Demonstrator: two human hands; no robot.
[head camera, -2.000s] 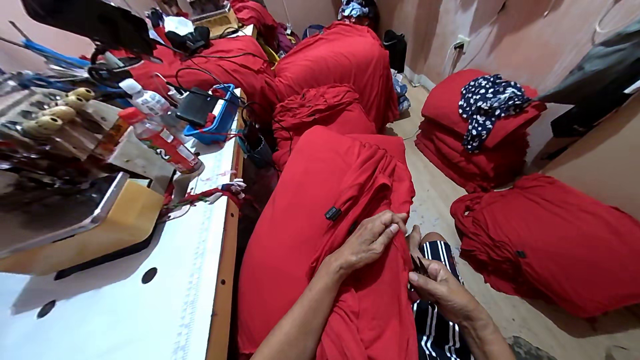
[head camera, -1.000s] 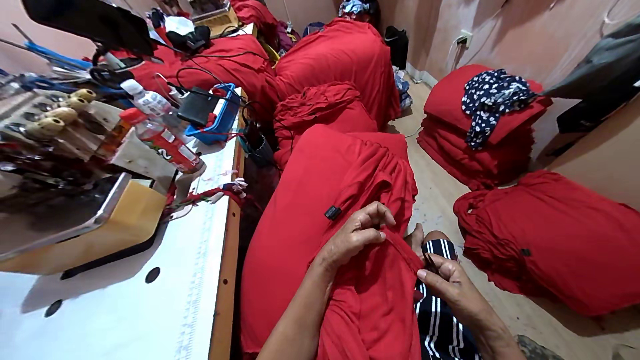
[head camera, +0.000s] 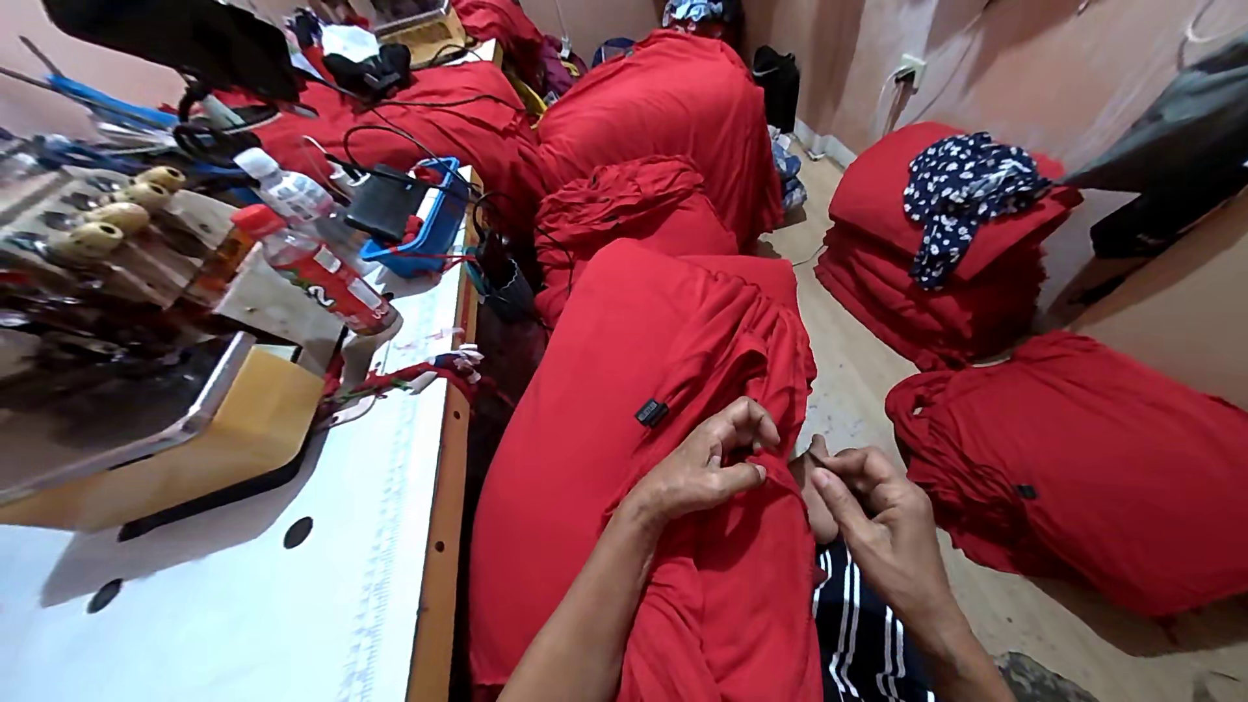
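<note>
A pile of red fabric garments (head camera: 585, 390) lies across my lap, with a small black label (head camera: 651, 413) on its upper surface. My left hand (head camera: 712, 463) rests over the right part of the pile, its thumb and fingers pinching a fold of the red cloth. Just right of it, my right hand (head camera: 877, 507) is closed at the fingertips on a small dark object, too small to name. Striped dark shorts (head camera: 858, 624) show below my right hand.
A sewing machine (head camera: 166, 429) stands on the white table (head camera: 224, 604) at left, near a red-capped bottle (head camera: 327, 278) and a blue basket (head camera: 429, 229). More red fabric piles (head camera: 1082, 468) lie on the floor at right; another (head camera: 673, 117) stands ahead.
One second ago a strip of red cloth stretched between both hands; now my right hand is apart from the cloth, with the small dark object at its fingertips.
</note>
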